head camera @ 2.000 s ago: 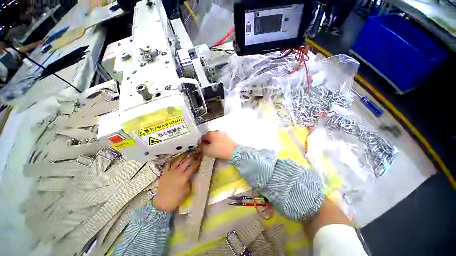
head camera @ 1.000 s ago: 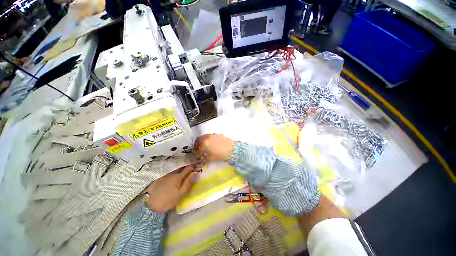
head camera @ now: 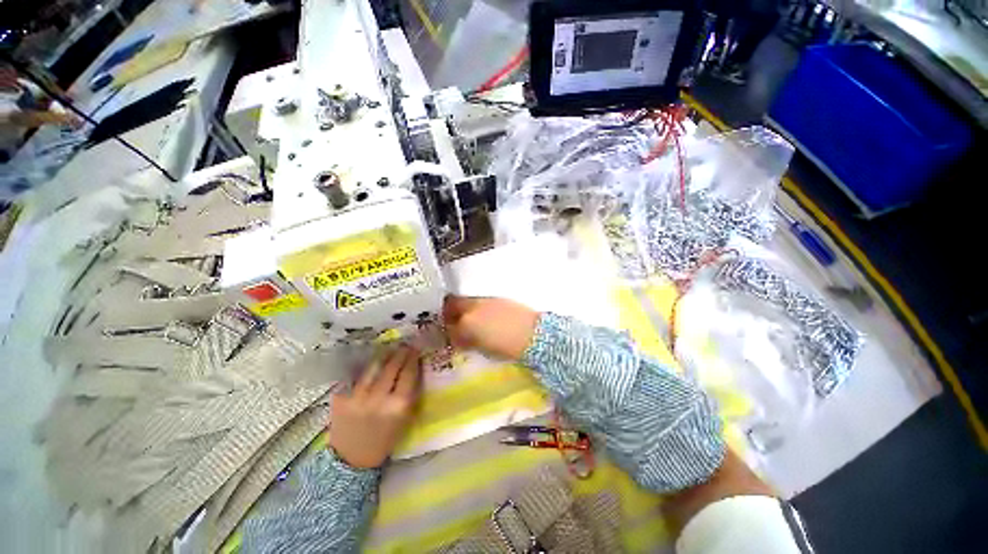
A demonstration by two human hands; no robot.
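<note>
The white sewing machine head stands in front of me with its warning label. My left hand is just below the head, fingers reaching toward the needle area. My right hand is at the head's lower right corner, fingers bent together. A small pinkish jig shows between the hands. What the fingertips touch is hidden or too blurred to tell. A large heap of beige ribbed straps with metal buckles lies at the left, one end near my left hand. More straps lie at the bottom.
Thread snips with a red handle lie right of my left hand. Clear bags of silver hardware lie at the right, with a blue stick beyond. A control screen stands behind. A blue bin is on the floor.
The strap seen between my hands two seconds ago is gone from there. My left hand moved left beside the heap, then back toward the needle area. My right hand stays by the machine head.
</note>
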